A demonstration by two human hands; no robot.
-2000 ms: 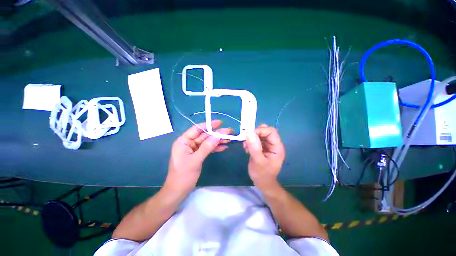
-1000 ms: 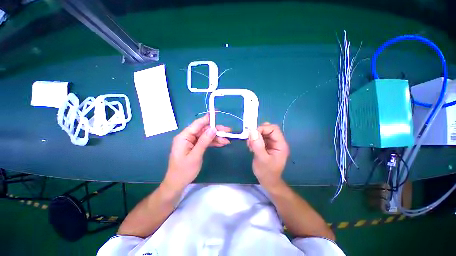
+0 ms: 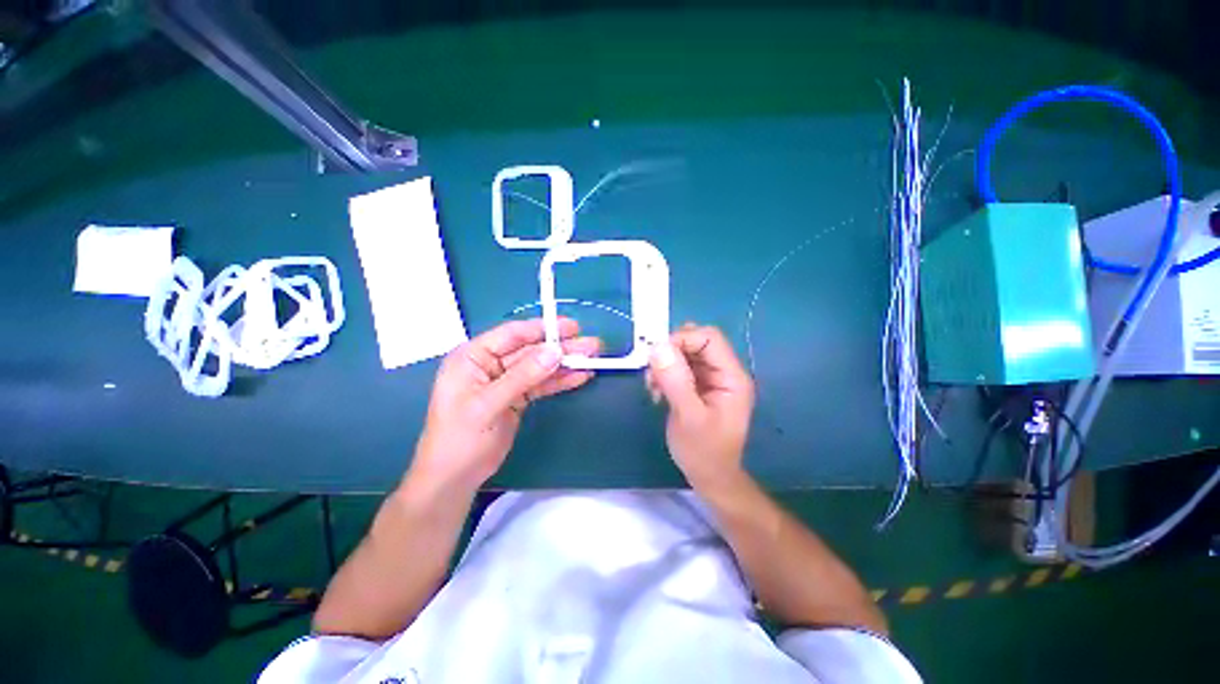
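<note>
A white rounded-square frame is held up between both hands. My left hand pinches its lower left corner. My right hand pinches its lower right corner. A thin pale wire curves across the frame's opening and out past its left side. Another thin strand, partly blurred, extends up and right from near the frame's top. A second white frame lies on the bench just beyond, with a thin line in its opening.
Overlapping white frames and a small white paper lie at left, a paper sheet nearer. A wire bundle lies right, beside a green box and blue hose. A single loose wire curves between hands and bundle.
The thin strand that looped on the left two seconds ago now extends up and right beyond the held frame. Both hands keep their hold on the frame's lower corners. The view has shifted slightly.
</note>
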